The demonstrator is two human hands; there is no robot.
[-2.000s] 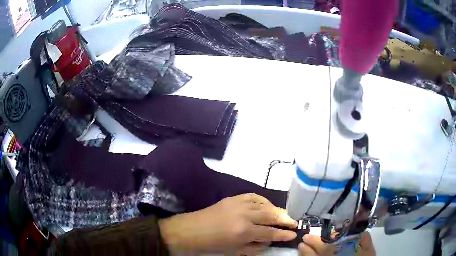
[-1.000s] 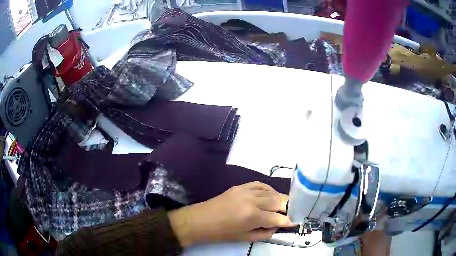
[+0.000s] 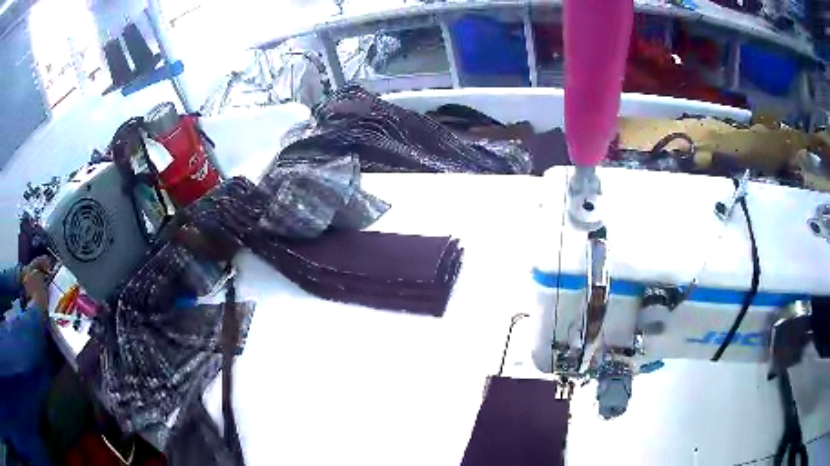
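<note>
A dark purple panel (image 3: 517, 422) lies flat at the needle, its right edge by the presser foot (image 3: 562, 387) and its lower part cut off by the picture's bottom edge. The white sewing machine (image 3: 701, 319) with a blue stripe stands at the right. A stack of dark purple cut pieces (image 3: 387, 264) lies on the table at the centre left, with plaid pieces (image 3: 314, 196) at its upper end. Neither my left hand nor my right hand is in view.
Plaid cloth (image 3: 150, 364) hangs over the table's left side, with a narrow brown strip (image 3: 228, 373). A red container (image 3: 187, 159) and grey vented housing (image 3: 89, 229) stand left. Another person's hand (image 3: 36, 282) shows at the far left. Black-handled scissors (image 3: 792, 437) lie right.
Both my hands have left the picture. The large purple and plaid piece at the front left is gone from there, and a purple panel now shows below the needle. The view has tilted up.
</note>
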